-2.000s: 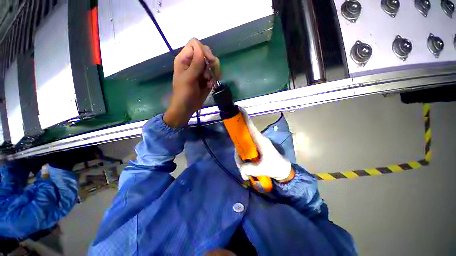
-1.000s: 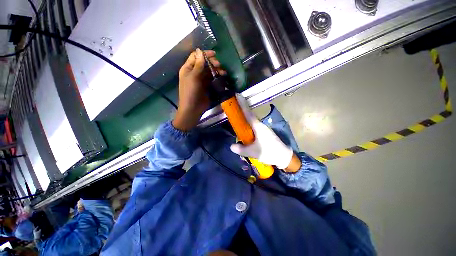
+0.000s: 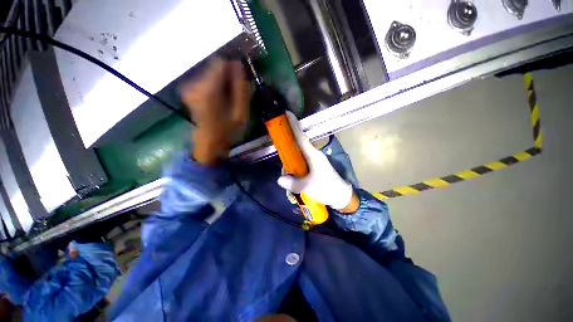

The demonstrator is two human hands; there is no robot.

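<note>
My gloved right hand (image 3: 320,179) is closed around the orange-yellow electric screwdriver (image 3: 287,146). Its black nose and thin silver bit (image 3: 253,72) point up at the near side of a metal case (image 3: 151,47), close to the case's right corner. I cannot tell whether the bit tip touches the case. My bare left hand (image 3: 217,100) is blurred, left of the bit and in front of the case side. Its fingers look bent, and whether they hold anything cannot be seen. Small specks, perhaps screws, lie on the case's pale top.
The case lies on a green conveyor belt (image 3: 147,157) with an aluminium edge rail (image 3: 371,94). More cases (image 3: 44,151) stand to the left. A black cord (image 3: 107,66) crosses the case top. A white ball transfer table (image 3: 433,38) is at upper right. Another person's blue sleeve (image 3: 75,283) is at lower left.
My left hand has moved left, away from the bit, which it was touching before. The screwdriver has shifted slightly left, with its bit now by the case side.
</note>
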